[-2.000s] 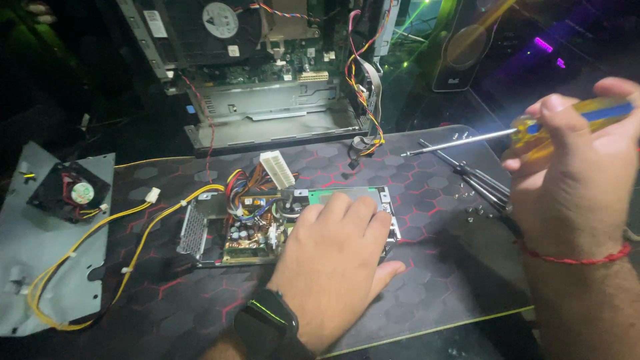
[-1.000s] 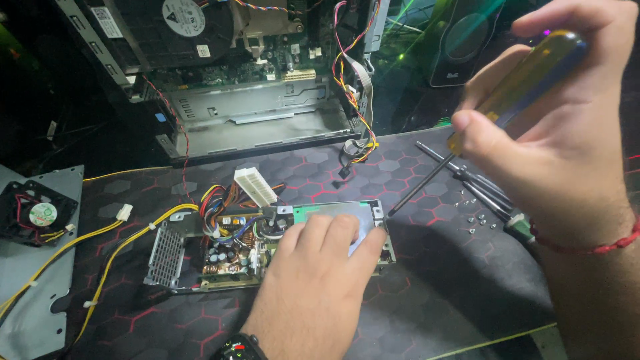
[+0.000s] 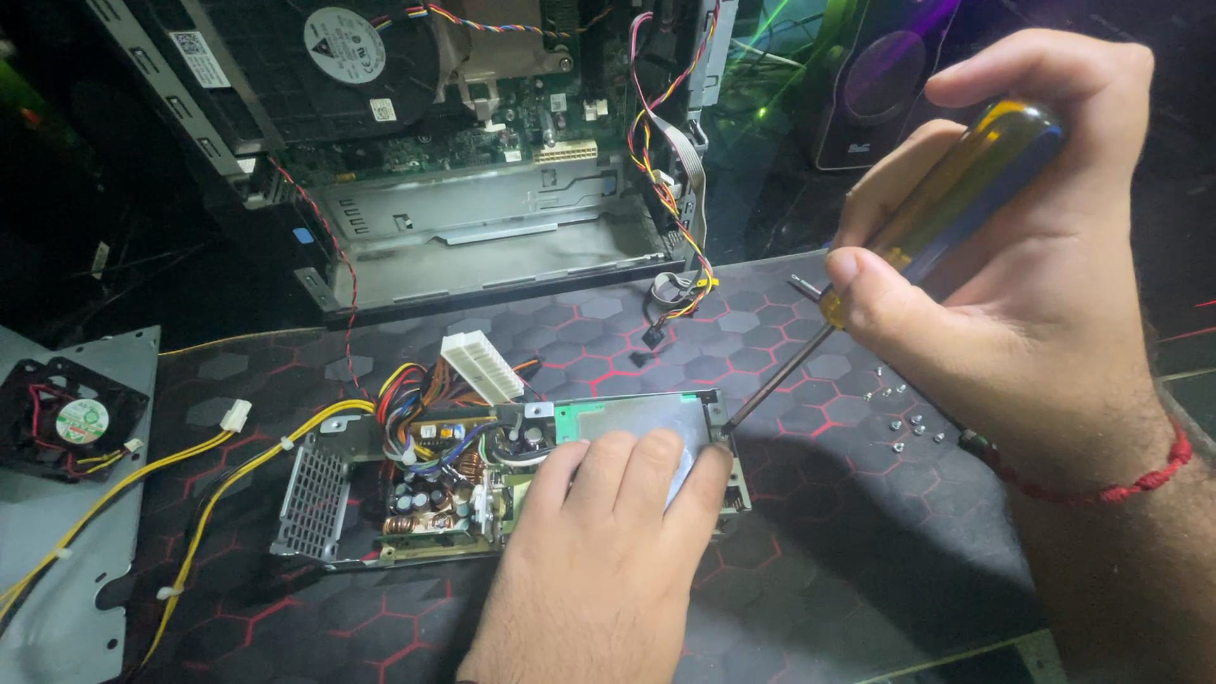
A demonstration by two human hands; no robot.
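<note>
An opened computer power supply unit (image 3: 446, 494) lies on a hexagon-patterned mat, its boards and coils bare. My left hand (image 3: 608, 532) rests on its right half, fingers spread over a flat sheet with green edges (image 3: 655, 418). In my right hand (image 3: 1026, 247) is a screwdriver (image 3: 959, 199) with a yellow and blue handle; its shaft slants down to the unit's right rear corner, by my left index finger. Whether the tip sits in a screw cannot be told. A white multi-pin connector (image 3: 480, 366) stands up from the wire bundle behind the unit.
Behind stands an open computer case (image 3: 494, 228) with hanging wires. At left, a metal cover (image 3: 104, 532) carries a small fan (image 3: 81, 418); yellow cables run beside it. Several loose screws (image 3: 917, 427) lie on the mat at right. A speaker (image 3: 883, 85) stands at the back right.
The screwdriver, raised away from the unit two seconds ago, has come down and left to the unit's right rear corner. My left hand stays on the unit. The view has shifted closer.
</note>
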